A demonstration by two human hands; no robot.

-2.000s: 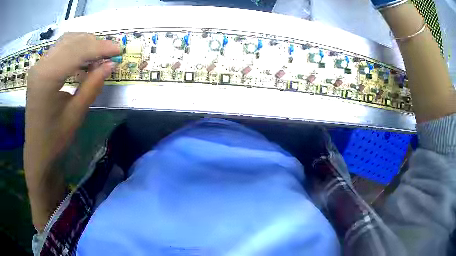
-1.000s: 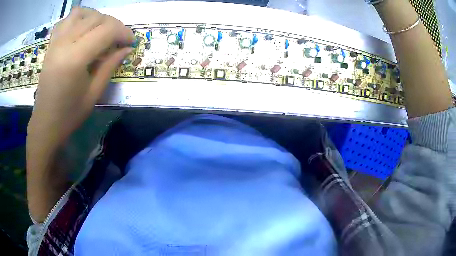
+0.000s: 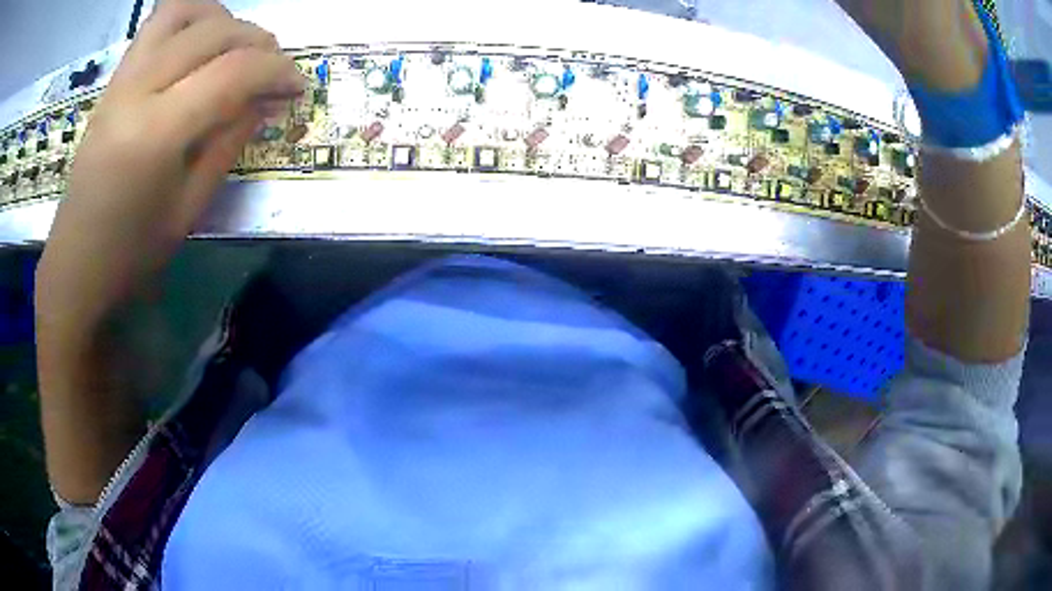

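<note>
A long tan-yellow circuit board panel point(image 3: 427, 121) runs across the view, with blue capacitors point(image 3: 566, 79), red-brown capacitors point(image 3: 536, 140) and small square black-and-yellow blocks point(image 3: 487, 158) on it. My left hand point(image 3: 190, 98) is over the left part of the panel, back of the hand up, fingertips close together at the boards. Whether it holds a part cannot be told. My right hand point(image 3: 929, 40) is cut off by the top edge at the right, its fingers out of the picture. A blue wrist strap point(image 3: 969, 110) and thin bracelets are on that wrist.
A white and silver conveyor rail point(image 3: 519, 208) runs along the near side of the panel. A blue perforated basket point(image 3: 842, 335) is below the line at the right. A pale workbench point(image 3: 461, 25) lies behind the panel. My blue-clad front fills the lower middle.
My right hand and wrist have come down into view, showing the blue strap. My left hand has shifted slightly; the teal-green piece seen earlier at its fingertips no longer shows. The boards appear slightly shifted left.
</note>
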